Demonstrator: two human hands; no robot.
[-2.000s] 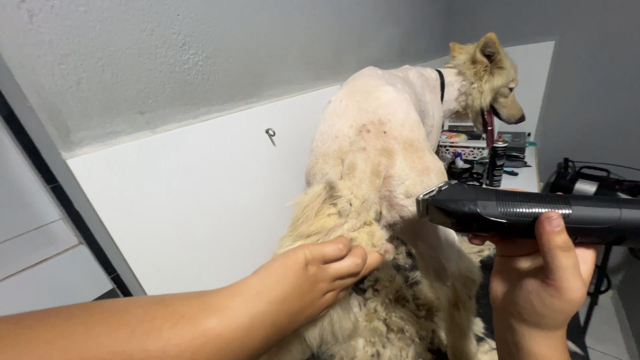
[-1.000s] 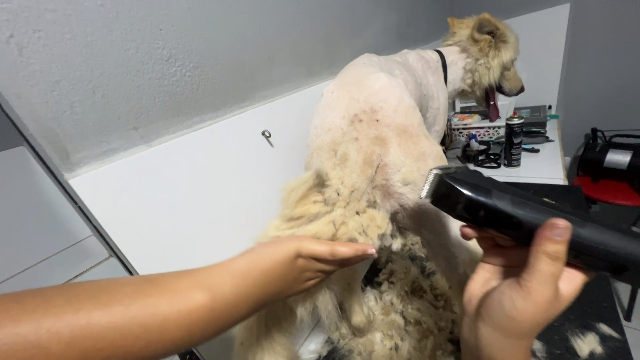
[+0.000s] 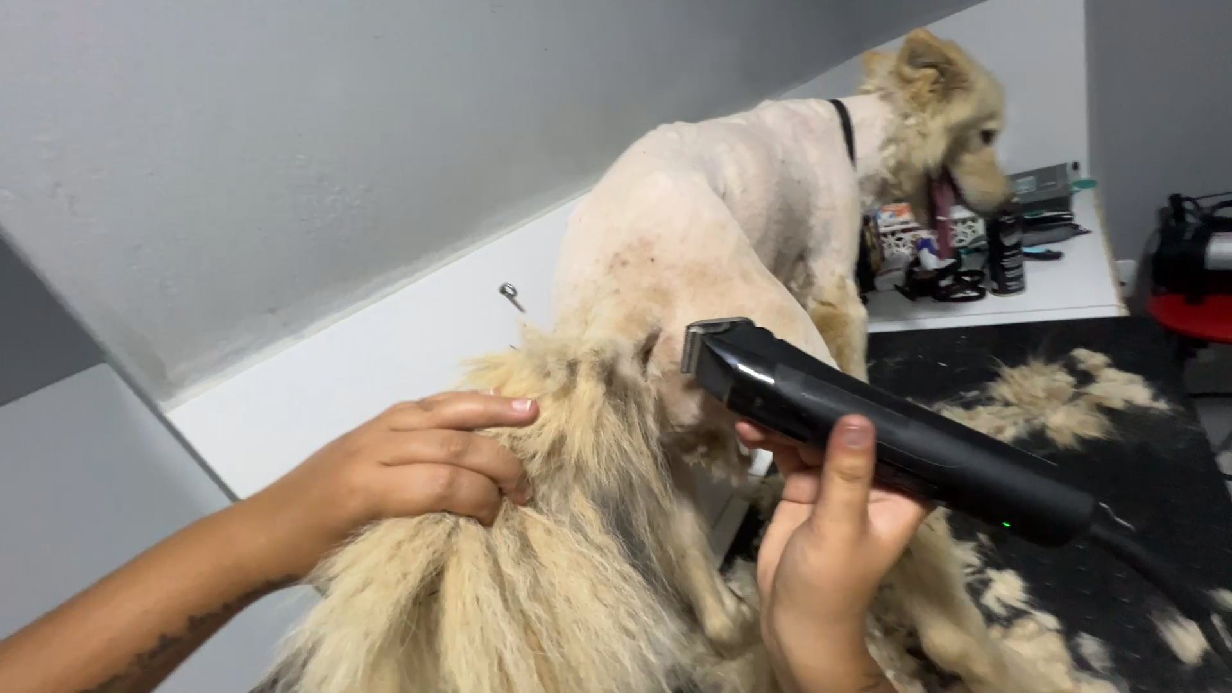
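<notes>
A dog with a closely clipped, pale body stands facing away to the right, its head still furry and its mouth open. Its long, bushy cream tail fills the lower middle of the view. My left hand lies on the tail near its base, fingers curled into the fur and thumb hidden. My right hand holds a black corded electric hair clipper, thumb on its near side. The clipper's metal blade is by the dog's rump, right of the tail base; whether it touches the skin cannot be told.
Clumps of cut fur lie on the black table mat. A white shelf beyond holds a black spray can and grooming items. A grey wall rises at left; a black and red machine stands far right.
The tail now spreads toward the camera under my left hand, whose fingers have curled into it. The right hand still holds the clipper, now over the dog's hindquarters. The view has shifted.
</notes>
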